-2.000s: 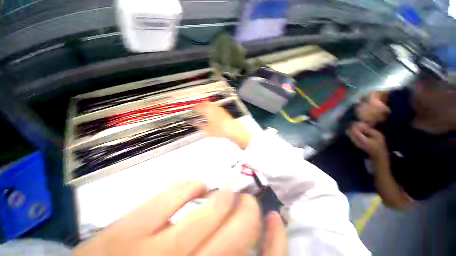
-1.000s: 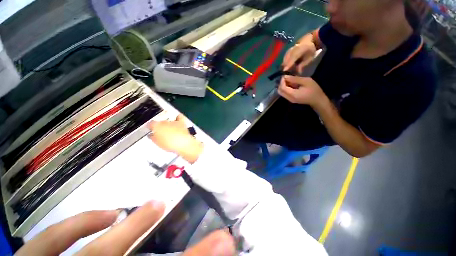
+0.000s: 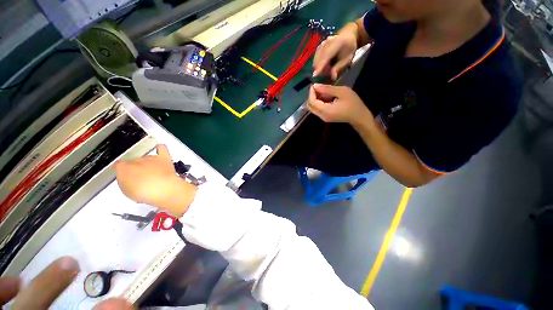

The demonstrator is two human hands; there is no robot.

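My left hand [image 3: 57,281] is at the bottom left, cut off by the frame edge, with its fingers apart. A black ring-shaped roll with a pale core [image 3: 97,283] shows on the white board [image 3: 73,242] just beyond its fingertips, a thin dark tail pointing right. My right hand [image 3: 154,181] reaches over the board's far end beside the wire tray [image 3: 67,184], back of the hand up. Its fingertips are hidden, so a grip cannot be told. Small dark fixture parts [image 3: 188,172] stand beside it. A red-looped tool [image 3: 164,221] lies below its wrist.
Black wires [image 3: 79,166] and red wires [image 3: 54,157] fill the tray slots. A grey box with coloured buttons [image 3: 176,82] stands behind on the green bench. A person [image 3: 424,103] works at right near a red wire bundle [image 3: 297,66]. A blue stool [image 3: 333,184] is below.
The view has swung right, so the tray and board have shifted left. My left hand has moved towards the bottom left corner, uncovering the black roll. My right hand stays near the tray's end.
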